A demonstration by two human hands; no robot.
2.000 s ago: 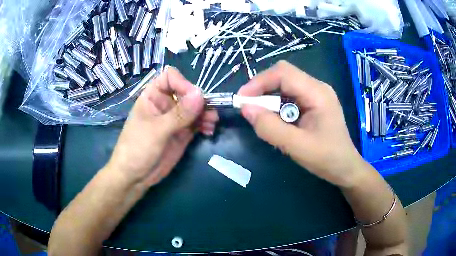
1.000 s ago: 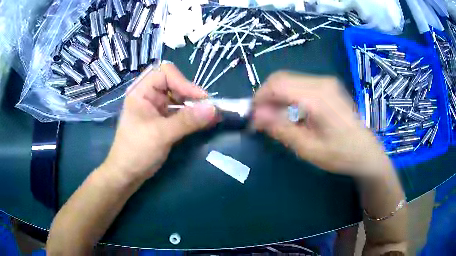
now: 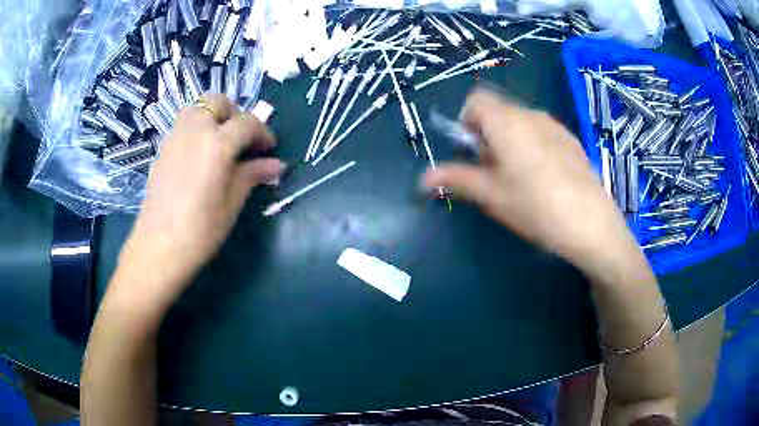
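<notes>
My left hand [image 3: 200, 166] is over the right edge of the clear bag [image 3: 62, 179], its thumb and fingers apart, with nothing clearly held. A stem insert [image 3: 310, 189] lies alone on the green table just right of it. My right hand [image 3: 528, 175] is blurred, its thumb spread from the forefinger. A blurred silvery, see-through piece [image 3: 454, 130] sticks out from its fingers; its exact kind cannot be told. Loose stem inserts [image 3: 349, 108] lie in a pile between and beyond the hands. Metal tubes [image 3: 125, 108] fill the bag at left.
A blue tray [image 3: 653, 258] of silver units is at right. A white sleeve heap [image 3: 291, 37] is at the top. A white strip [image 3: 374, 274] lies mid-table, a small white ring [image 3: 289, 395] near the front edge, and a black glossy object [image 3: 72, 279] at left.
My hands have moved apart from their joint hold on a tube and white sleeve. My left hand has moved left towards the bag. A stem insert now lies alone on the table.
</notes>
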